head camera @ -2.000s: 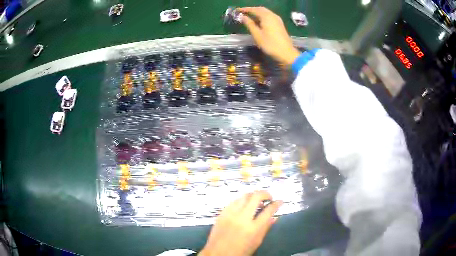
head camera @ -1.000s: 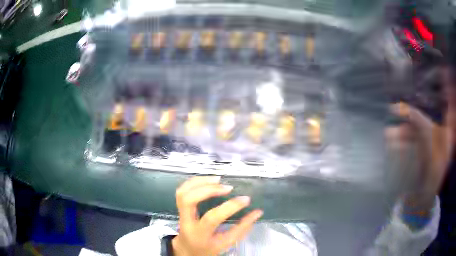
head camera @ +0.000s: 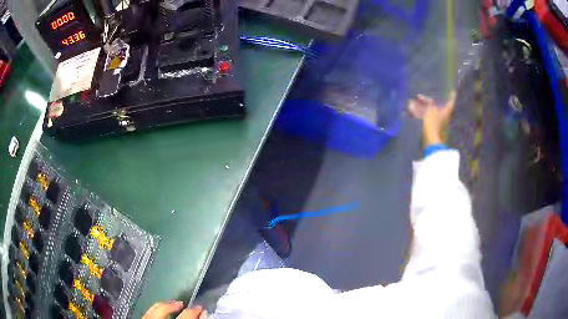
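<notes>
My right hand [head camera: 434, 112] reaches out to the right, past the bench; its fingers are apart and nothing shows in it. A blue band is on that wrist. My left hand [head camera: 173, 311] is at the bench's front edge, mostly cut off by the bottom of the picture. The clear blister tray [head camera: 149, 242] lies on the green mat at lower left, with dark screens and gold flex cables in its pockets. The black fixture [head camera: 187, 107] stands at upper left, with a device part [head camera: 116, 59] in its left nest.
Red digits [head camera: 73, 38] show on a box behind the fixture, beside a label card [head camera: 77, 76]. A white-framed housing [head camera: 14, 146] lies at far left. A blue bin [head camera: 339, 131] is beyond the bench's edge. A grey tray [head camera: 305, 14] is at the top. Red-edged objects [head camera: 540, 258] stand at right.
The view has swung right, so the tray shows at lower left and the fixture at upper left. My right arm now reaches out past the bench. My left hand is mostly out of the picture.
</notes>
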